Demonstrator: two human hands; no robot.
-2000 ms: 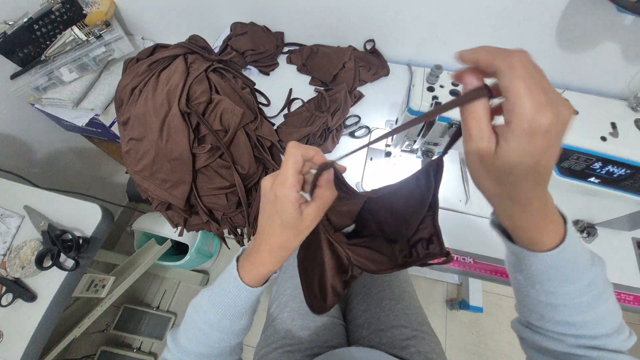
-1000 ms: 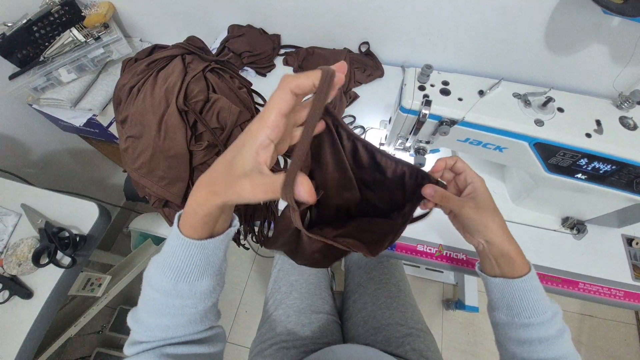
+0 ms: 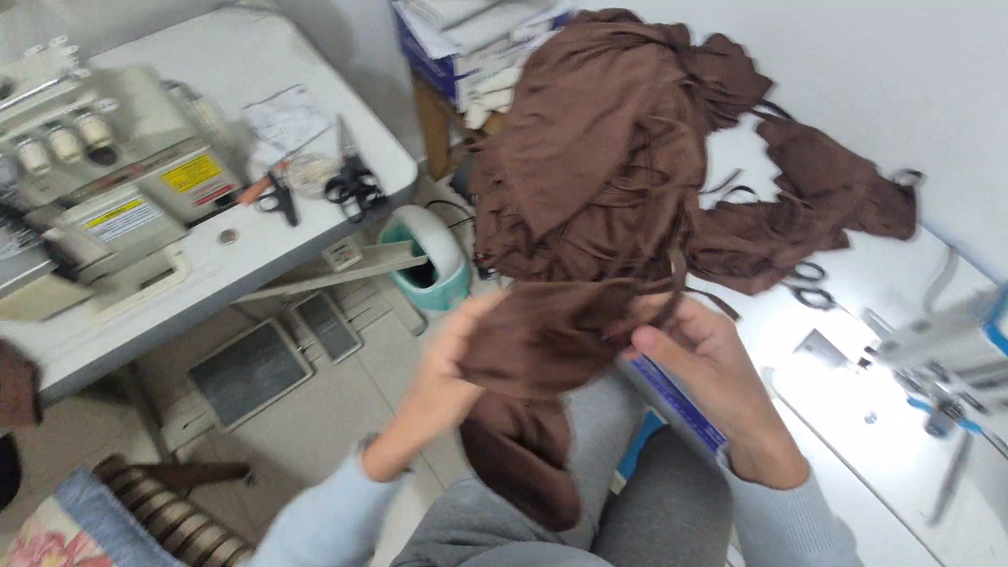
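Between my two hands a brown fabric garment is stretched, slightly blurred, with one part hanging down over my lap. My left hand grips its left edge. At the other end, my right hand pinches the garment between thumb and fingers near a thin strap. Just beyond it lies a large pile of brown garments, with more brown pieces spread to its right on the white table.
A sewing machine with its light on stands at the right, near black-handled scissors. On the left table are an overlock machine and more scissors. A teal and white bin and foot pedals are below.
The view has swung left. The strap held taut between my hands two seconds ago is no longer stretched out; the garment's body is now spread between them, beside the pile.
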